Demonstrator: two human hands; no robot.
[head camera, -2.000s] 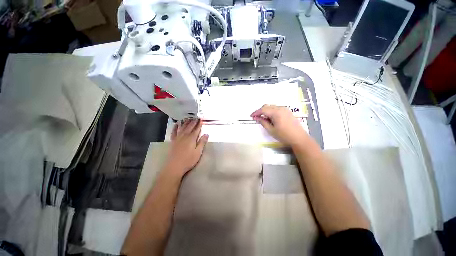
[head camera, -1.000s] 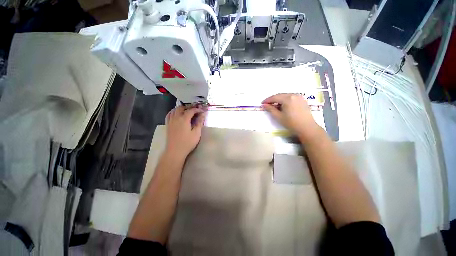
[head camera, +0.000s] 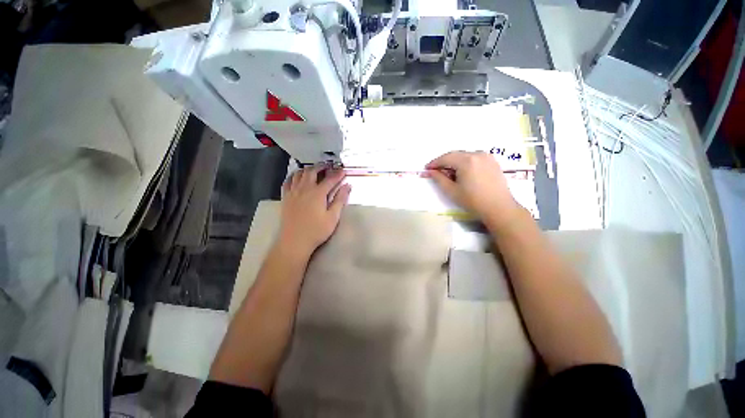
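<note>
A white placement template (head camera: 408, 135) with a thin red line and handwriting lies before the needle area. My left hand (head camera: 314, 204) rests at the line's left end, under the white machine head (head camera: 274, 77). My right hand (head camera: 474, 184) pinches at the line further right, thumb and finger together. A very thin strip may run between the hands; I cannot tell it from the line. A large beige garment panel (head camera: 368, 310) covers the near table edge below both hands. A small grey-beige rectangle (head camera: 478, 275) lies on it beside my right forearm.
Layered beige and grey-brown panels (head camera: 90, 131) are stacked at the left. A silver clamp mechanism (head camera: 433, 57) stands behind the template. A control panel (head camera: 653, 49) stands at the back right, with a bunch of thin white cords (head camera: 653, 147) in front of it.
The view has shifted, so the machine sits higher in the picture than two seconds ago. Since one second ago, my left fingers have spread slightly and the thumb has moved right. My right hand stays at the line.
</note>
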